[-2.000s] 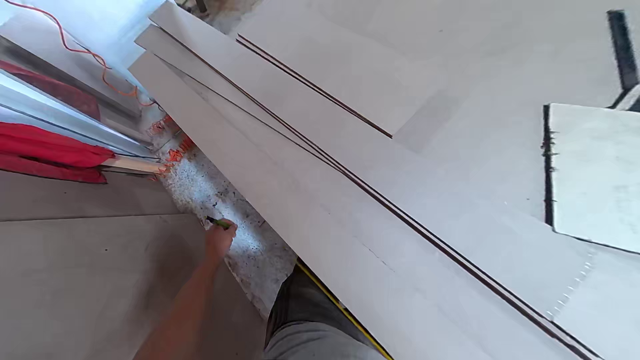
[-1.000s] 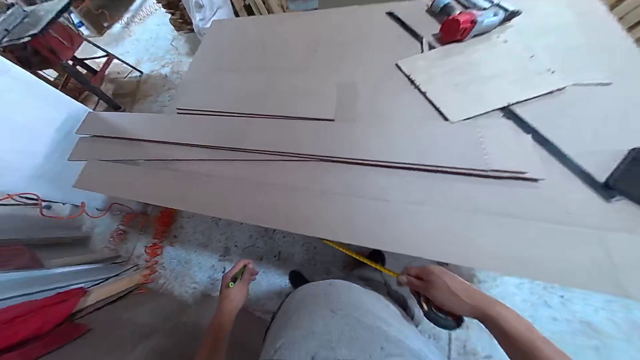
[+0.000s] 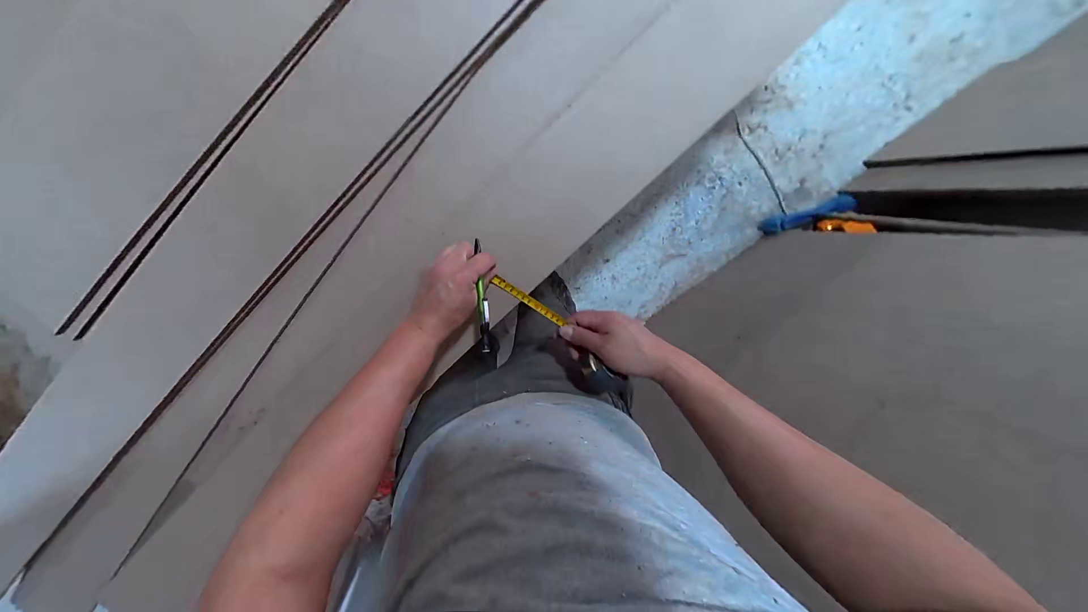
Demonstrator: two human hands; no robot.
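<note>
My left hand (image 3: pixel 450 291) grips a green and black marker (image 3: pixel 483 297), which points up and down between its fingers, and also touches the end of a yellow tape measure blade (image 3: pixel 529 301). The blade runs a short way down to the right. My right hand (image 3: pixel 619 342) holds it by the tape measure's dark case (image 3: pixel 597 369), mostly hidden under the palm. Beneath my left hand lies a large grey-brown sheet (image 3: pixel 586 144), its edge running diagonally past my legs.
Long strips (image 3: pixel 212 280) with dark edges lie layered at left. A speckled concrete floor (image 3: pixel 671 229) shows between the sheets and another large board (image 3: pixel 918 357) at right. A blue tool or clamp (image 3: pixel 807 214) and an orange object (image 3: pixel 846 226) sit by that board's edge.
The view has swung strongly. My left hand, apart from the tape a second ago, is now at the blade's end. My hands are closer together, with less blade between them.
</note>
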